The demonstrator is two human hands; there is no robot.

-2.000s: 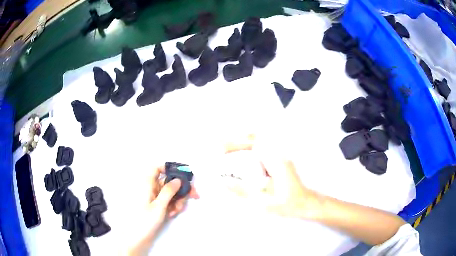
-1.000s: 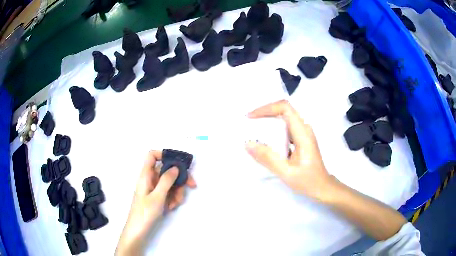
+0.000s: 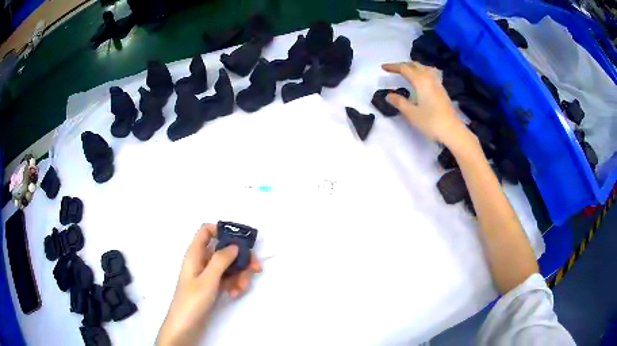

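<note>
My left hand (image 3: 215,260) holds a squarish black part (image 3: 237,244) between thumb and fingers at lower centre; a shiny wet-looking line shows on its upper face. My right hand (image 3: 426,101) is at upper right with fingers spread, its thumb at a rounded black part (image 3: 385,101) on the sheet; whether it grips the part cannot be told. A teal needle hub (image 3: 264,188) lies at centre, its bottle nearly lost against the white sheet (image 3: 318,243). A small pointed black piece (image 3: 361,123) lies left of my right hand.
Joined black assemblies (image 3: 186,115) stand along the far edge. Squarish black parts (image 3: 80,276) lie in a loose pile at left, beside a dark phone (image 3: 23,263) and a beaded ornament (image 3: 24,181). Rounded black parts (image 3: 452,186) are heaped at right by a blue bin (image 3: 524,115).
My right hand has left the teal-tipped bottle at centre and moved up and right to the rounded black part. My left hand still holds its part. The view has shifted somewhat.
</note>
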